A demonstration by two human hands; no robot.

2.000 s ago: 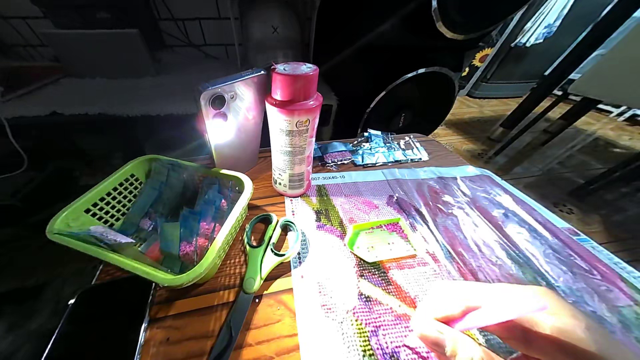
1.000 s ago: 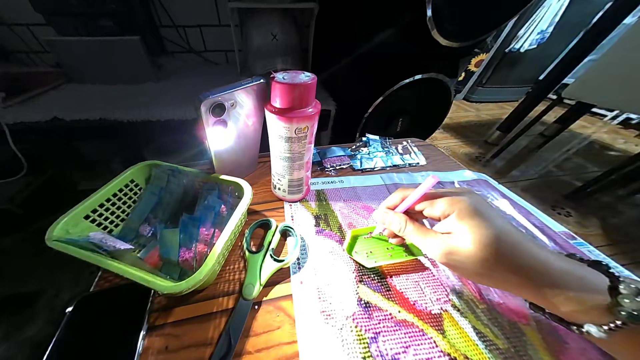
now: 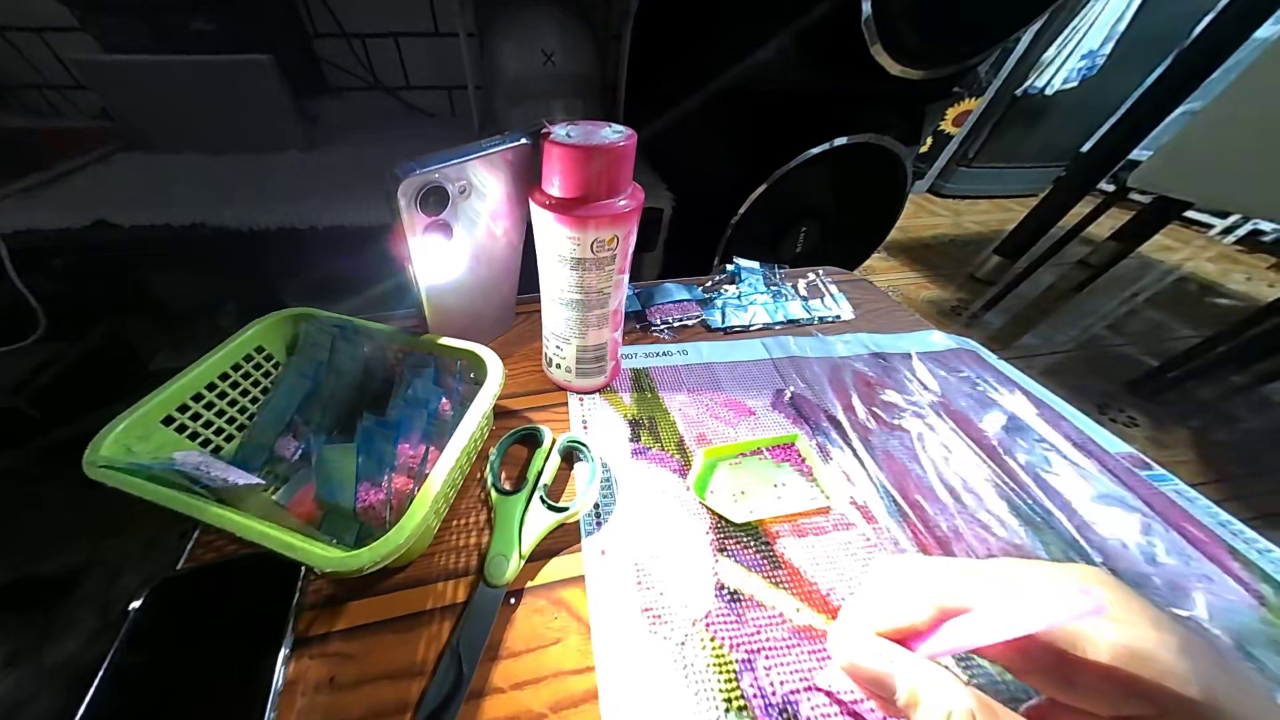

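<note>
My right hand [image 3: 1000, 640] grips a pink applicator pen [image 3: 1010, 620] low over the diamond painting canvas [image 3: 690, 560] at the lower right; strong light washes out its fingertips. Beyond the hand, a green hexagonal tray [image 3: 760, 480] with pink drills rests on the canvas. Clear film covers the canvas's right part. Scissors with green and white handles [image 3: 515, 540] lie along the canvas's left edge. A green plastic basket [image 3: 450, 500] of small drill packets stands farther left. My left hand is not in view.
Behind the canvas stand a pink bottle [image 3: 585, 270] and a phone [image 3: 470, 230] with its light on. Blue-tinted drill packets [image 3: 750, 300] lie at the table's back edge. A dark-screened phone [image 3: 200, 640] is at the lower left.
My right hand with the pen has moved from the green tray back toward me, low over the canvas, near where it was two seconds ago.
</note>
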